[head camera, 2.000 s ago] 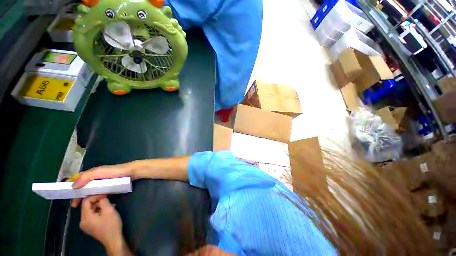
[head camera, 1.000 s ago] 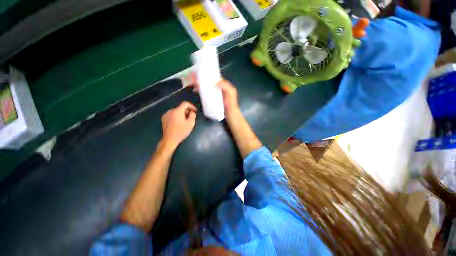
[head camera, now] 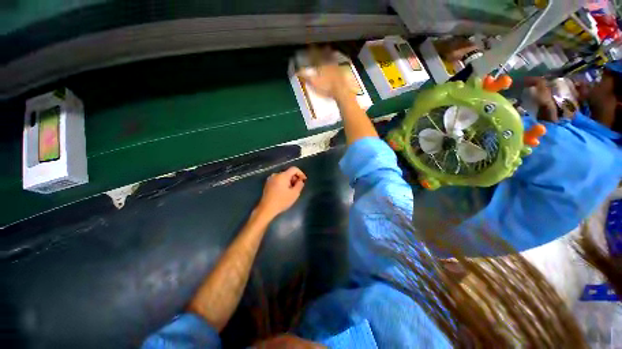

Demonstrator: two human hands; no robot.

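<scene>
My right hand [head camera: 329, 76] is blurred and reaches onto an open white phone box [head camera: 317, 114] on the green conveyor belt. It covers much of the box's top, so its grip cannot be made out. A lid with a phone picture [head camera: 356, 83] lies against the right side of that box. The slim white piece held earlier cannot be made out. My left hand [head camera: 283, 190] is curled and empty above the black bench, nearer to me than the box. A closed white phone box [head camera: 56, 142] stands on the belt at the far left.
Another box base with a yellow face [head camera: 387, 67] and its lid [head camera: 411, 61] are farther right on the belt, with more boxes beyond. A green fan [head camera: 464, 136] stands on the bench at right. A neighbouring worker's blue sleeve [head camera: 545, 177] is behind it.
The view has swung left. My right hand has moved from above the bench, with the slim white piece, onto the box on the belt. My left hand remains curled.
</scene>
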